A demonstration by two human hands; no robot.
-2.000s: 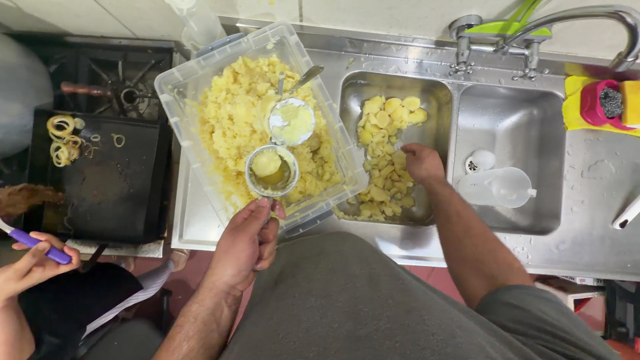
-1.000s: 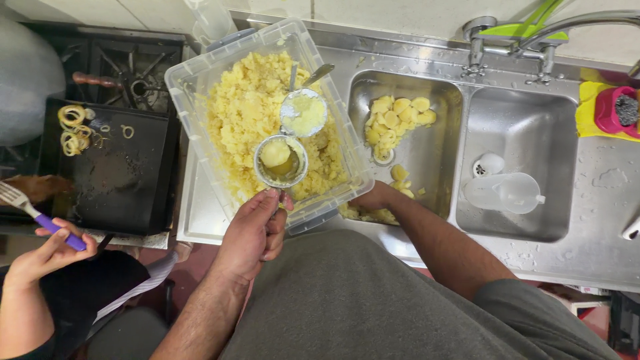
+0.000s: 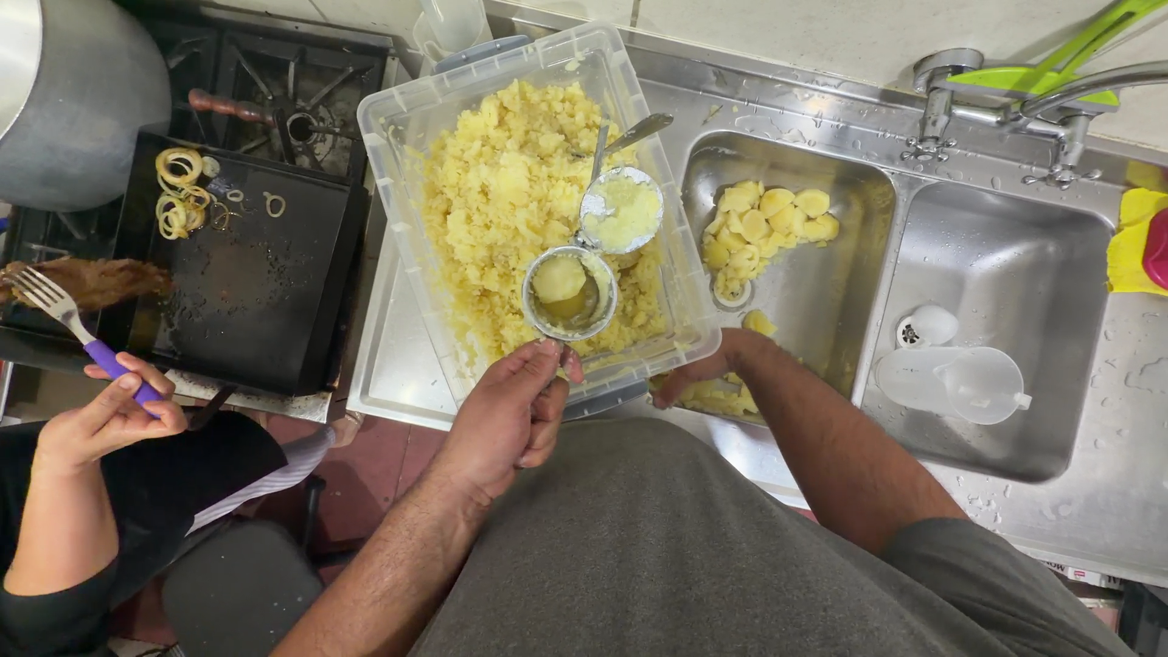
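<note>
My left hand (image 3: 511, 415) grips the handle of an opened metal potato ricer (image 3: 570, 294). Its cup, with a potato piece inside, hangs over a clear plastic container (image 3: 399, 228) heaped with crushed potato (image 3: 497, 182). The ricer's other half (image 3: 622, 210), coated with mash, lies over the heap beside a metal spoon (image 3: 641, 132). My right hand (image 3: 703, 370) reaches into the near left corner of the left sink basin (image 3: 821, 301), among potato pieces (image 3: 712, 397); its fingers are partly hidden. More sliced potatoes (image 3: 771, 219) lie farther back in that basin.
At left, a co-worker's hand (image 3: 114, 411) holds a purple-handled fork (image 3: 64, 310) at a piece of meat (image 3: 91, 281). Onion rings (image 3: 178, 192) sit on a black griddle (image 3: 246, 274) near a large pot (image 3: 82, 100). The right basin (image 3: 1004, 274) holds a plastic jug (image 3: 949, 383). Faucet (image 3: 940, 100) behind.
My right hand has moved from the middle of the left basin to its near left corner. The co-worker's fork has come over to the meat. My left hand keeps hold of the ricer.
</note>
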